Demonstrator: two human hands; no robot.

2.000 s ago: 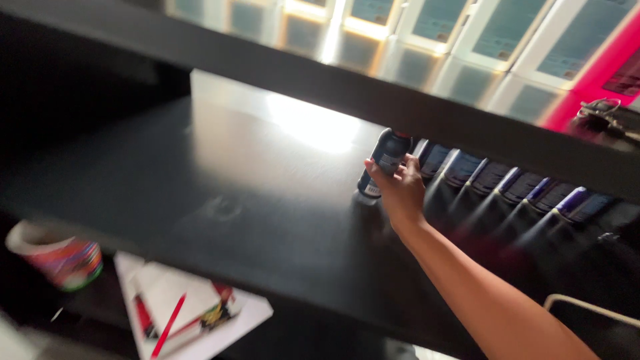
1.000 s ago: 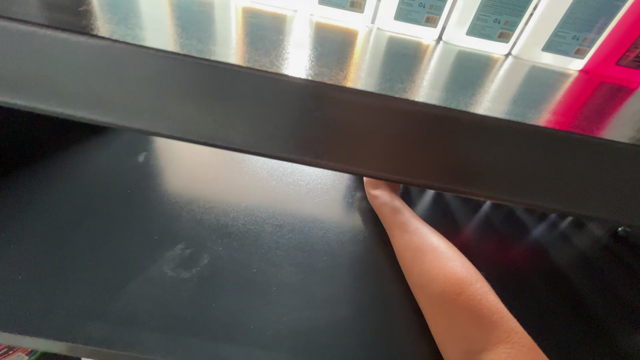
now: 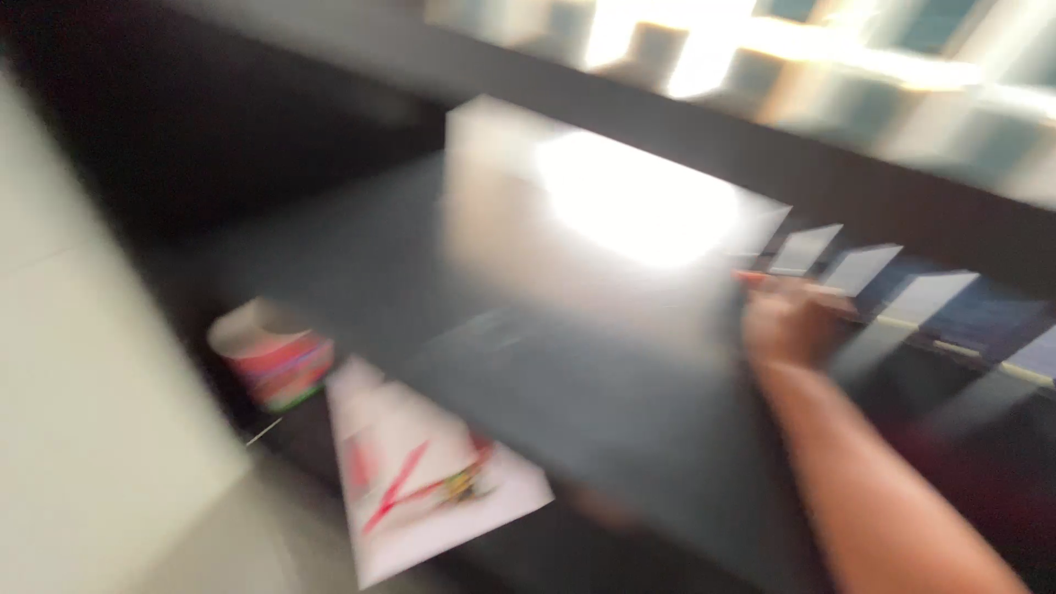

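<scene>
My right hand [image 3: 796, 318] reaches in from the lower right, over the black shelf [image 3: 577, 371], at the left end of a row of dark containers [image 3: 949, 305] with pale side faces. The fingers are blurred and lie against or beside the nearest of these; whether they grip one cannot be told. My left hand is not in view. Strong light reflects off the shelf to the left of my right hand.
An upper shelf edge [image 3: 742, 140] runs above my hand, with blurred white and teal packages behind it. Lower left stand a red patterned tub [image 3: 280, 355] and a white sheet [image 3: 437, 528] with red items on it. A pale wall [image 3: 66, 289] is at the left.
Two seconds ago my right hand was at a dark bottle at the row's left end; one second ago the upper shelf hid it. The hand shows again now. The view has swung.
</scene>
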